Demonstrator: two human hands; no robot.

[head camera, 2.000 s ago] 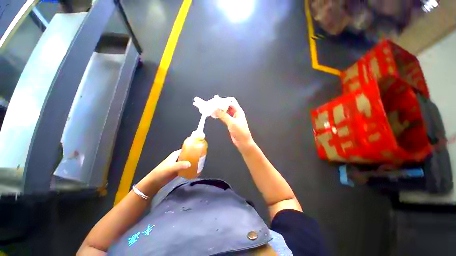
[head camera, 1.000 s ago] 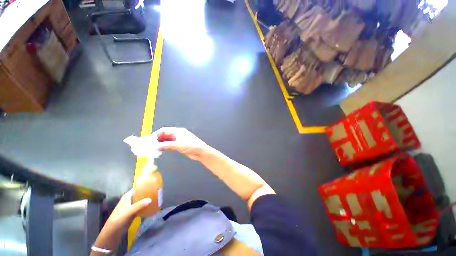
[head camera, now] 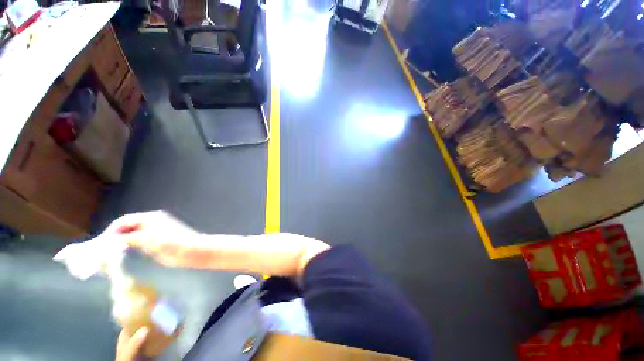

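The glue bottle [head camera: 145, 317], amber with a pale nozzle pointing up, is at the lower left, blurred. My left hand [head camera: 133, 343] is wrapped around its lower part; only the fingers show, and the rest is cut off by the bottom edge. My right hand [head camera: 152, 238] is just above the bottle and pinches the crumpled white wiping paper [head camera: 83, 258] by the nozzle tip. Blur hides whether the paper touches the nozzle.
A wooden desk with a white top [head camera: 53, 56] stands at left, a black chair [head camera: 219, 84] beyond it. A yellow line [head camera: 273, 176] runs along the grey floor. Stacks of brown pieces [head camera: 494, 158] are at right, red taped boxes [head camera: 582, 266] at lower right.
The view has turned left and moved forward. The desk and chair are nearer, and the grey rack has left the view. Both hands, with bottle and paper, have shifted to the lower left.
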